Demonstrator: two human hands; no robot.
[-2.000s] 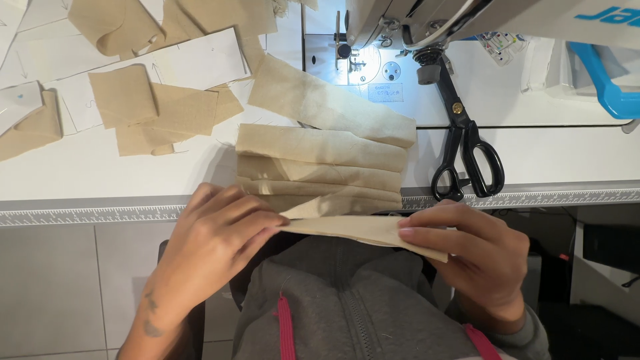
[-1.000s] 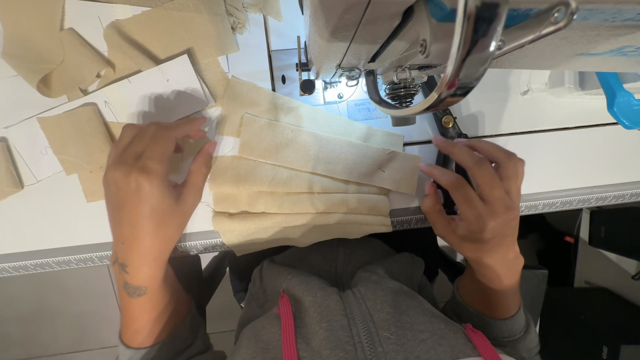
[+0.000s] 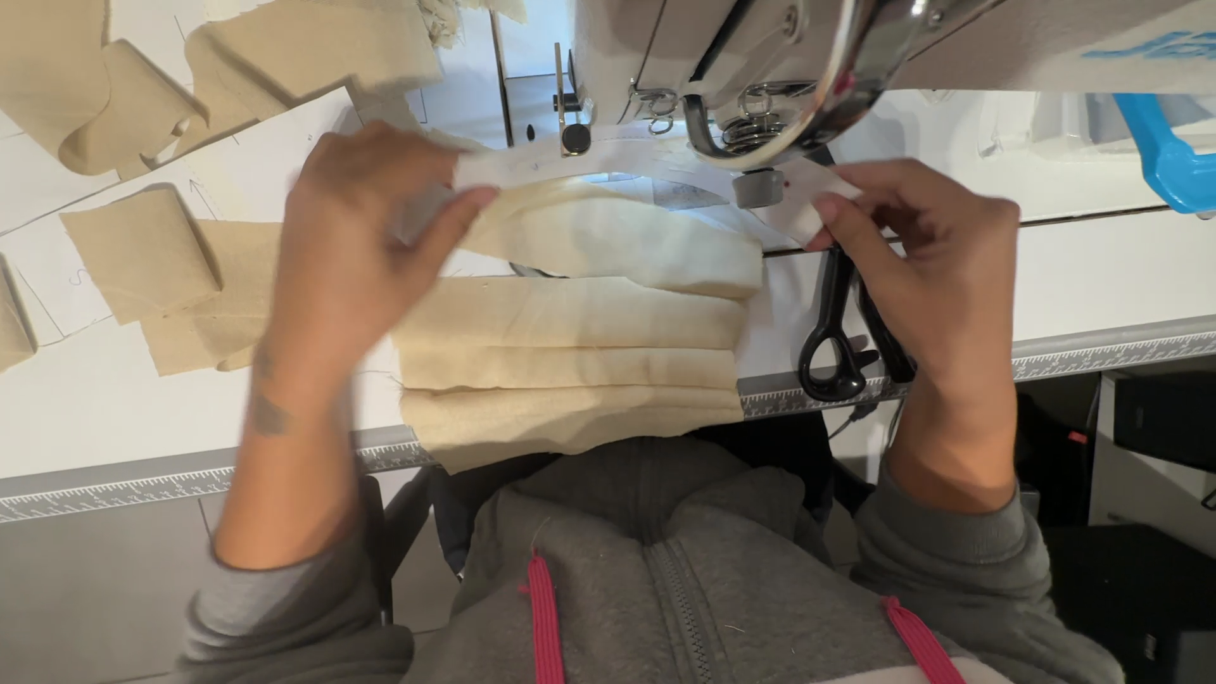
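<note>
My left hand [image 3: 370,228] pinches one end of a white strip [image 3: 570,157], which looks like paper, and my right hand [image 3: 902,237] pinches its other end. The strip spans the area in front of the sewing machine's needle, partly behind the machine's metal parts. Below it, a cream fabric strip [image 3: 617,233] arches slightly at the top of a pleated cream fabric piece [image 3: 570,380], whose lower edge hangs over the table edge. Black-handled scissors [image 3: 833,361] lie beside my right hand, their blades hidden.
The sewing machine [image 3: 760,57] stands above the work. Tan fabric pieces [image 3: 142,252] and white paper patterns [image 3: 57,204] lie at the left. A measuring tape [image 3: 1121,356] runs along the table's front edge. A blue handle-like thing [image 3: 1164,161] sits at the right.
Two seconds ago both hands held a folded cream strip near the front edge; one second ago it lay on the pleated fabric. Now both hands hold a white strip farther up, by the machine.
</note>
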